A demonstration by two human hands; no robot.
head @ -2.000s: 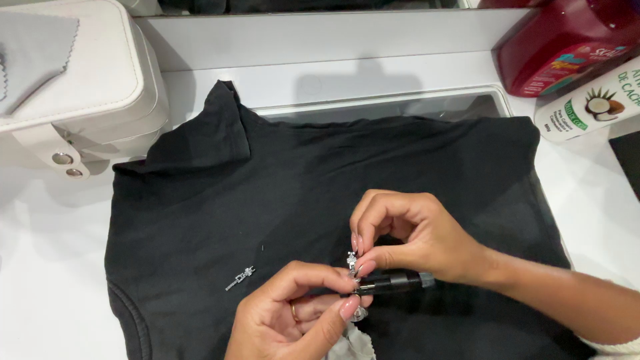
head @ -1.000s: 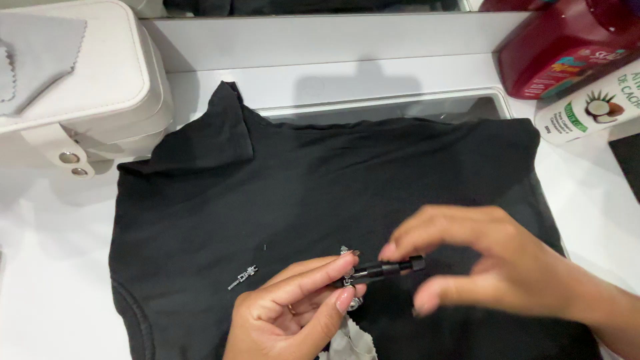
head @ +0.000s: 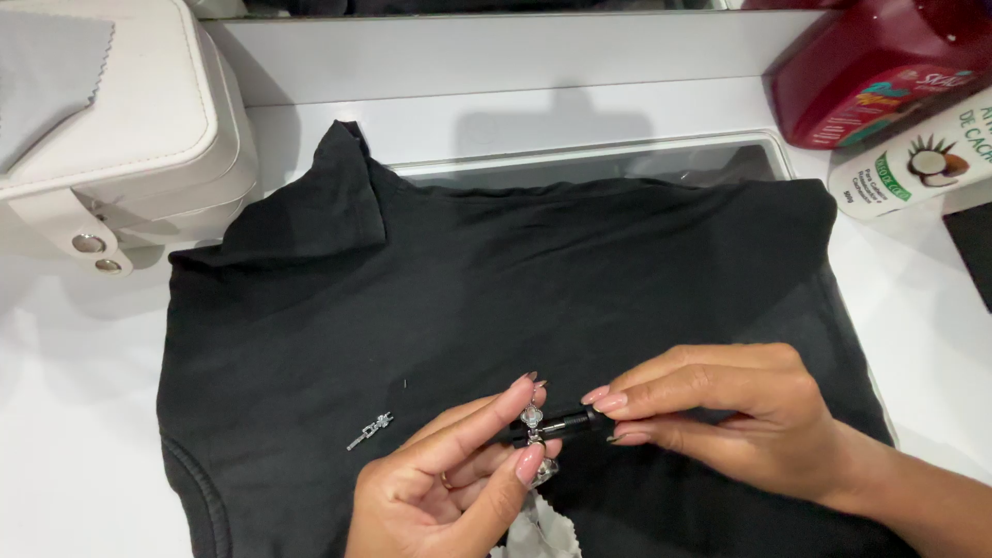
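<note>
My left hand (head: 465, 473) holds a silver bracelet or watch-type chain with a clover-shaped link (head: 532, 417) against a small black tool (head: 564, 425), probably a link-pin remover. My right hand (head: 705, 418) pinches the tool's right end between thumb and fingers. Below the left fingertips hangs a round silver piece (head: 544, 471), partly hidden. A pale grey cloth (head: 542, 531) with a zigzag edge shows under the left thumb. Left of the hands, a short detached silver chain piece (head: 370, 431) lies on the black garment (head: 496, 294), with a tiny thin pin (head: 405, 384) above it.
A white case (head: 155, 132) with a snap strap stands at the back left, a grey cloth (head: 46, 70) on its lid. A clear-walled tray (head: 589, 159) shows behind the garment. At the back right are a dark red bottle (head: 868, 77) and a white bottle (head: 891, 167).
My right hand has left the chain piece at the left fingertips, moved right, and now grips the end of the black tool. My left hand still holds chain and tool.
</note>
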